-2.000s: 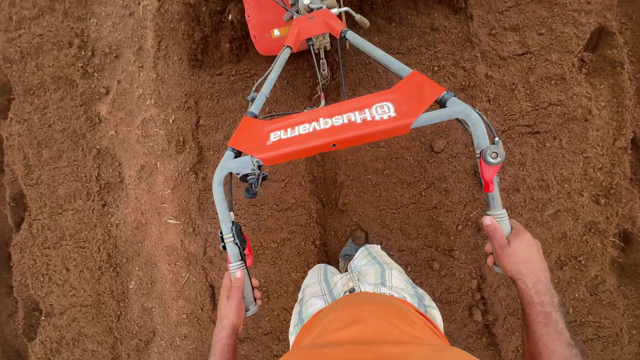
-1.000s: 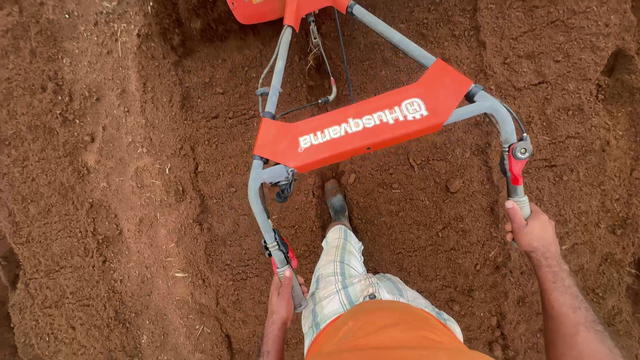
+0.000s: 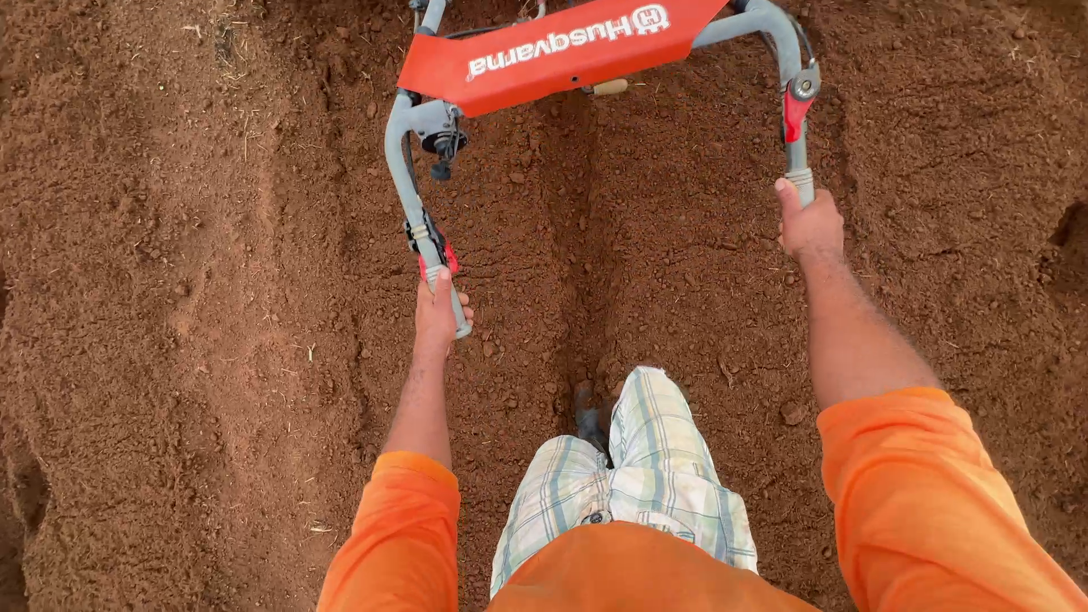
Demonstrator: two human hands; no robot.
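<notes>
A walk-behind Husqvarna tiller's handlebar frame spans the upper part of the head view, with an orange crosspiece (image 3: 561, 55) joining its two grey tubes. My left hand (image 3: 438, 313) is closed around the left handle grip (image 3: 460, 316), just below a red lever (image 3: 450, 257). On the other side, my right hand (image 3: 812, 224) holds the right handle grip (image 3: 800, 181), below a second red lever (image 3: 796, 116). A black control with a knob (image 3: 444, 144) hangs under the left end of the crosspiece. The tiller's body lies beyond the top edge.
Loose brown soil (image 3: 680, 280) surrounds the machine. A narrow furrow (image 3: 586, 229) runs down the middle toward a dark boot (image 3: 589, 416), partly hidden by my plaid shorts. A hollow (image 3: 1073, 234) shows at the right edge and another at the lower left.
The handlebar and both hands sit farther forward from my body, with the forearms more extended. The tiller's orange body part, visible earlier at the top, is out of view. Both hands keep their hold.
</notes>
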